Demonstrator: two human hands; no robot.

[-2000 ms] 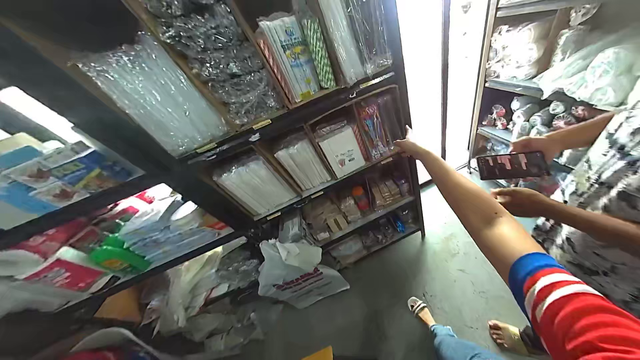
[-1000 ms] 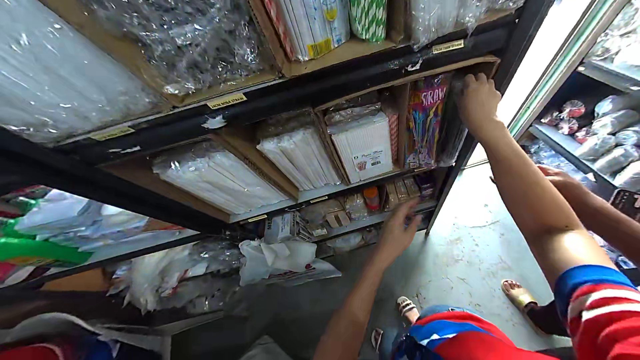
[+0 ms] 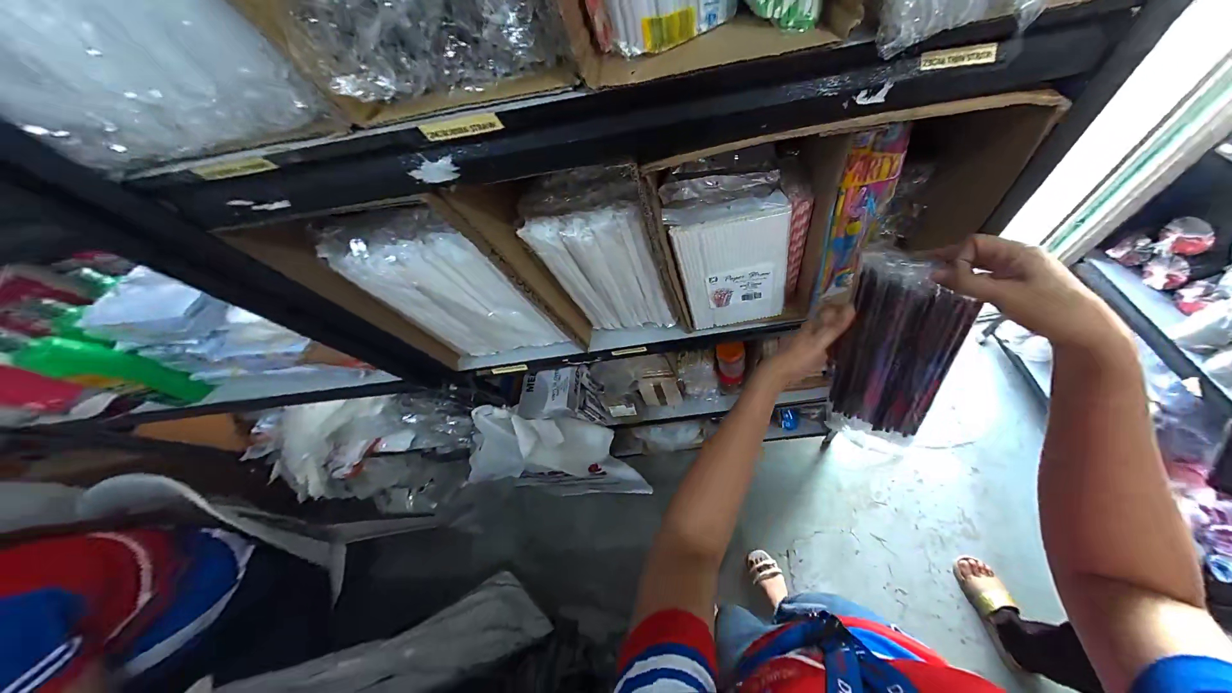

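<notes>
A clear plastic pack of dark straws [image 3: 900,346] hangs upright between my two hands, in front of the shelf's right end. My right hand [image 3: 1025,284] pinches its top right corner. My left hand [image 3: 813,337] touches its left edge, the fingers partly hidden, so its grip is unclear. Just behind the pack, a colourful pack of party straws [image 3: 866,207] stands in a cardboard box [image 3: 987,173]. Left of it are a white box of paper straws [image 3: 730,260] and packs of white straws [image 3: 602,255].
Black shelving [image 3: 616,135] holds more plastic-wrapped packs above. A white plastic bag [image 3: 549,448] lies low by the bottom shelf. Another person's sandalled foot [image 3: 984,587] is on the floor at the right. More shelving with wrapped goods [image 3: 1179,250] stands at the far right.
The dark straw pack is now out in front of the shelf in my right hand, which was reaching into the box. My left hand has come up to the pack. The view has moved closer.
</notes>
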